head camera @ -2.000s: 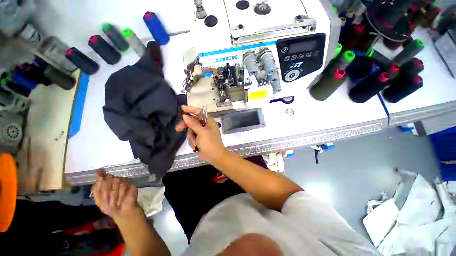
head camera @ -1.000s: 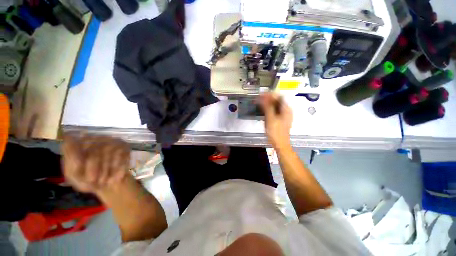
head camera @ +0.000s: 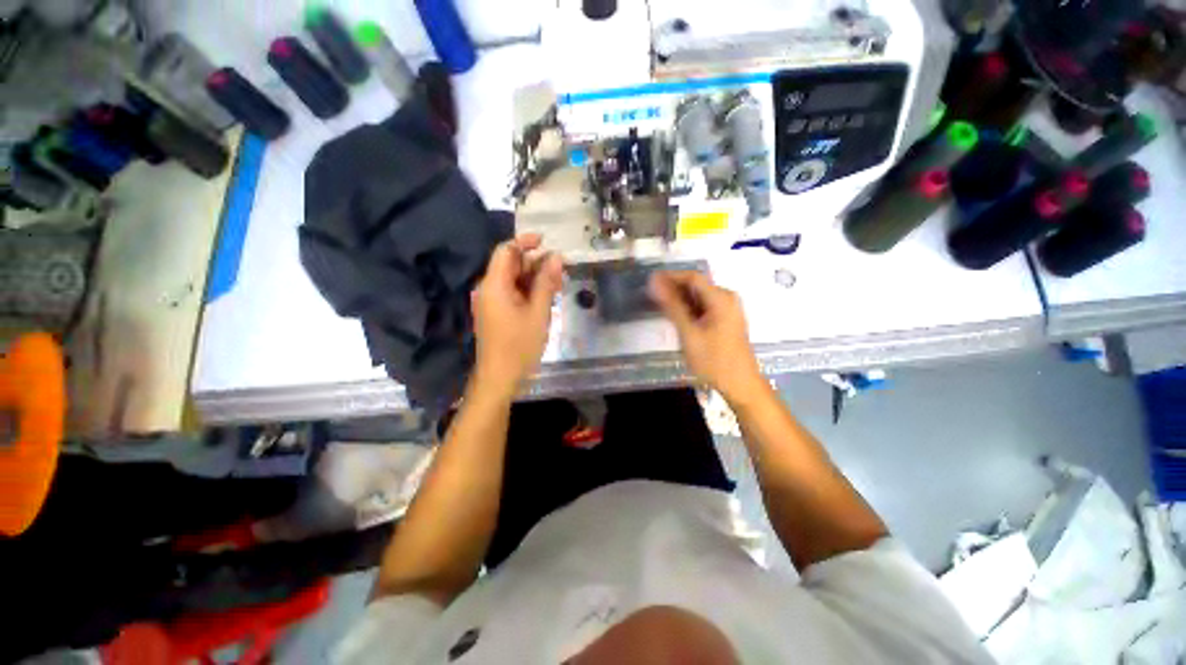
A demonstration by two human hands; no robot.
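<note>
The white overlock machine [head camera: 611, 112] stands with its front cover open, its metal needle area [head camera: 630, 195] showing. My left hand [head camera: 518, 312] is at its front left edge, fingers bent and fingertips close together. My right hand [head camera: 710, 330] is over the dark grey inset [head camera: 627, 291] in the table, its fingertips together and blurred. A dark spot shows in its curled fingers; I cannot tell whether it is a tool. No thread is visible between the hands. The dark cloth [head camera: 390, 227] lies heaped left of the machine, just beside my left hand.
The control panel [head camera: 839, 126] is on the machine's right. A small dark item [head camera: 770, 244] lies right of the yellow label [head camera: 705, 224]. Thread cones [head camera: 897, 208] cluster at the right; others [head camera: 308, 81] stand at the back left. A measuring strip [head camera: 897, 340] runs along the table's front edge.
My left hand has come up from below the table edge to the machine's front. My right hand moved rightward from beside the cloth to the inset. The cloth remains heaped at the left.
</note>
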